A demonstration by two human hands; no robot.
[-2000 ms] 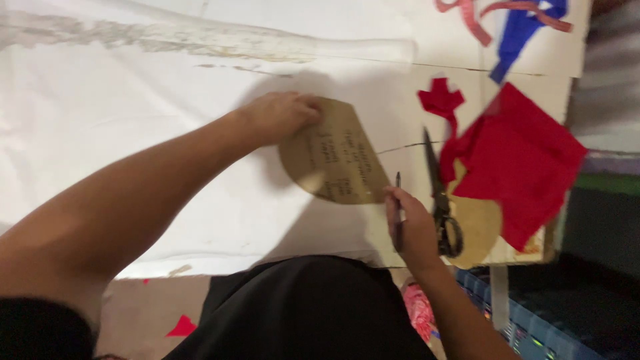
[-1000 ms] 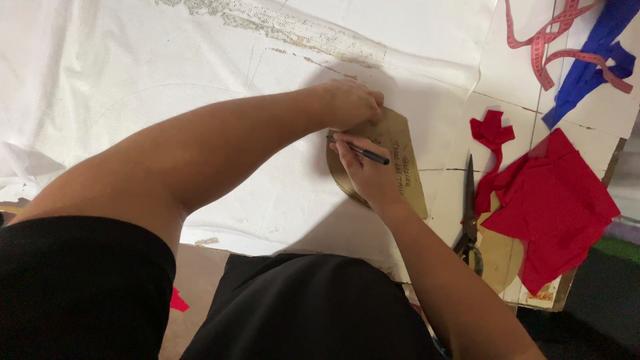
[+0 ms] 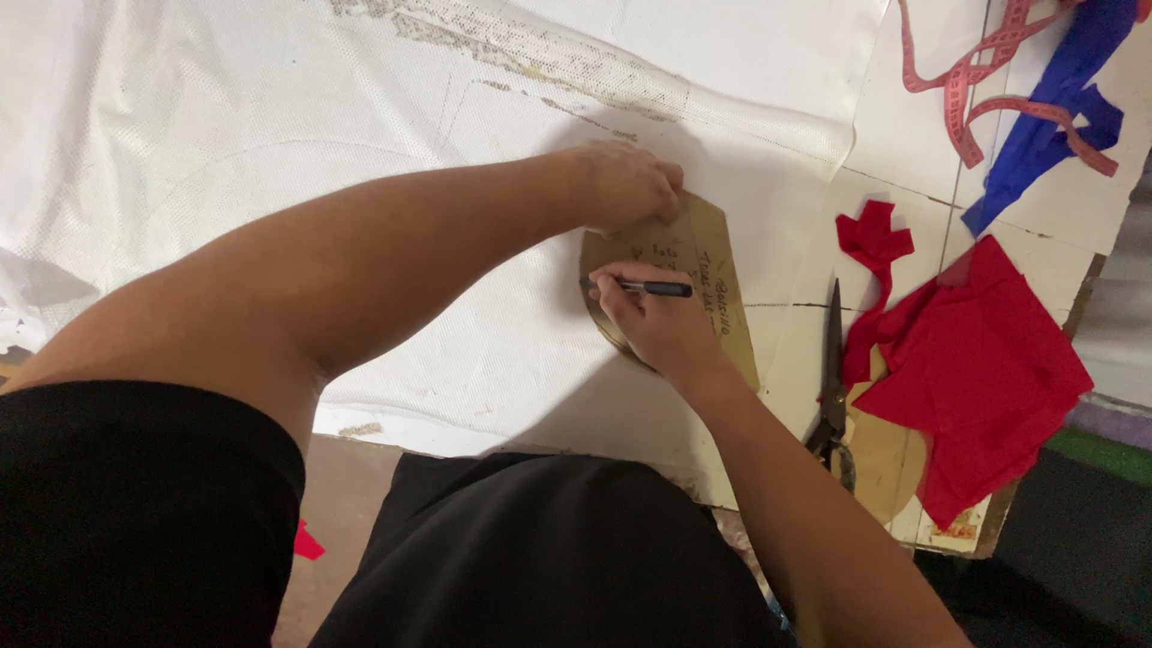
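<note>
A brown cardboard pattern piece (image 3: 711, 234) bearing handwriting lies on white mesh fabric (image 3: 504, 360). On its upper end rests my left hand (image 3: 630, 184), fingers bent and pressing it from above; nothing is seen gripped in them. My right hand (image 3: 657, 315) holds a black-capped pen (image 3: 664, 289), whose tip is at the pattern's curved left edge. Black-handled scissors (image 3: 833, 387) lie to the right of my right forearm, blades pointing up the view. Beside them, red cloth pieces (image 3: 990, 369) partly cover a second brown pattern piece (image 3: 886, 459).
A pink measuring tape (image 3: 958, 99) and a blue cloth strip (image 3: 1057, 108) lie at the table's upper right. The table's near edge runs in front of my body, its right edge beyond the red cloth. A red scrap (image 3: 308, 542) lies on the floor.
My right hand has moved from the pattern's lower right corner to its curved left edge, with the pen in it. The pattern has turned somewhat under my left hand. The view has shifted.
</note>
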